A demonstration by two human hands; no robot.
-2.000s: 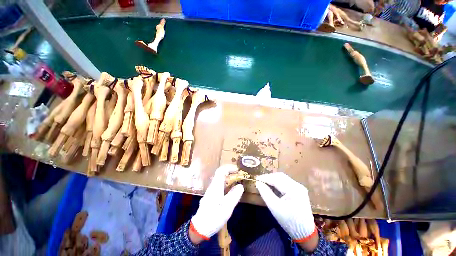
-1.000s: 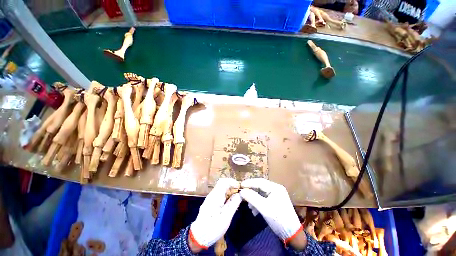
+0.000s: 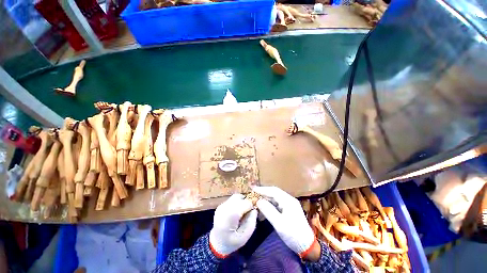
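Observation:
My left hand point(image 3: 232, 224), in a white knit glove with an orange-red cuff, grips a pale wooden leg-like blank point(image 3: 252, 198) just in front of the bench edge. Its carved end shows at the fingertips; most of the rest is hidden by the gloves. My right hand point(image 3: 283, 217), gloved the same, has its fingertips on that end. I cannot tell whether a thin cord is between the fingers. The square work board point(image 3: 207, 181), with dark smears, lies just beyond the hands. A small whitish oval dish point(image 3: 228, 165) sits on it.
Many blanks point(image 3: 109, 154) lie in a row at left; one point(image 3: 323, 141) lies at right. The green belt point(image 3: 176, 69) carries two pieces. A clear-sided box point(image 3: 422, 90) and black cable point(image 3: 347, 117) are at right. A blue crate point(image 3: 414, 240) of blanks is lower right.
The view has turned right, so the bench items sit further left in the picture. The hands stay together at the blank's carved end, and the blank's lower stem no longer shows clearly below them.

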